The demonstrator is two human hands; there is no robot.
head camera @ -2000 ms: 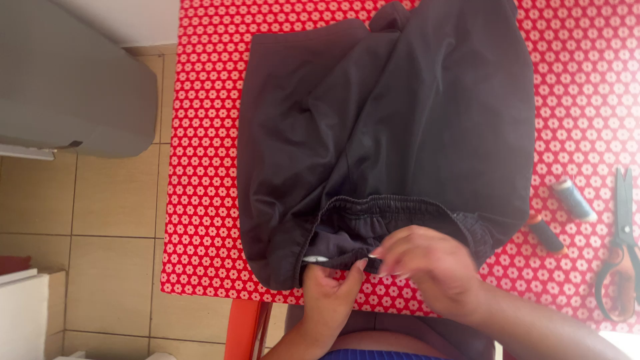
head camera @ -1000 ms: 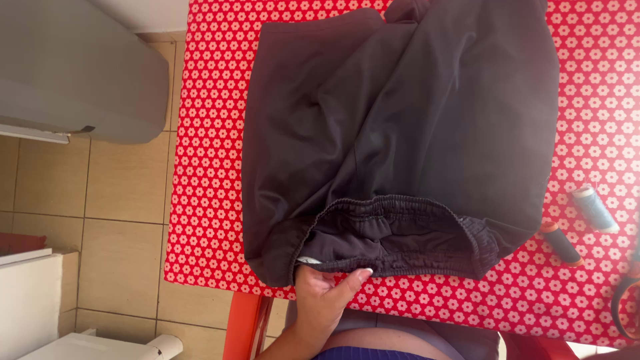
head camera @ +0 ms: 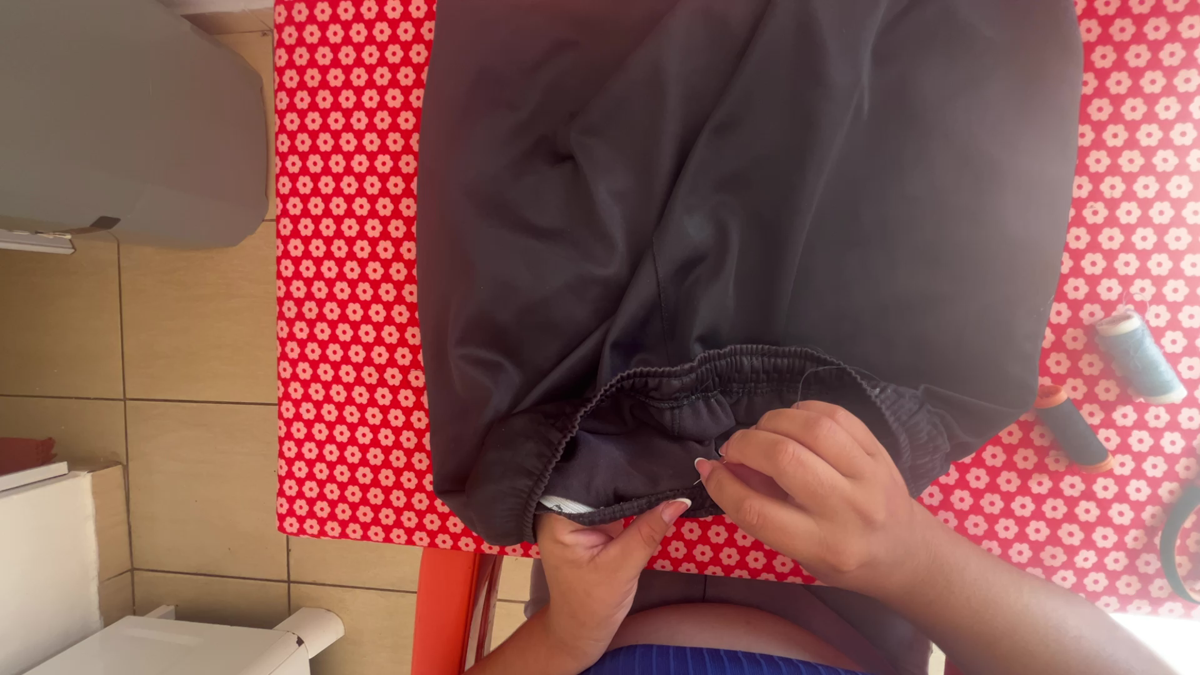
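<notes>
A dark garment [head camera: 731,206] with a gathered elastic waistband [head camera: 750,361] lies spread on a red flower-patterned tablecloth [head camera: 347,281]. My left hand [head camera: 600,562] pinches the near edge of the waistband, thumb on top, its other fingers partly hidden beneath the cloth. Beside the left thumb a white tag or strip [head camera: 565,506] shows inside the band. My right hand [head camera: 816,487] is just right of the left thumb, thumb and index finger closed on what looks like a fine needle, mostly hidden. A thin thread shows above its knuckles.
Right of the garment lie a light blue thread spool [head camera: 1139,356] and a dark spool with orange ends [head camera: 1073,428]. A dark scissor handle [head camera: 1177,544] enters at the right edge. An orange-red chair part [head camera: 442,609] stands below the table's near edge.
My right hand, out of view one second ago, is back at the waistband. My left hand keeps its pinch on the near edge. The view has moved closer to the garment.
</notes>
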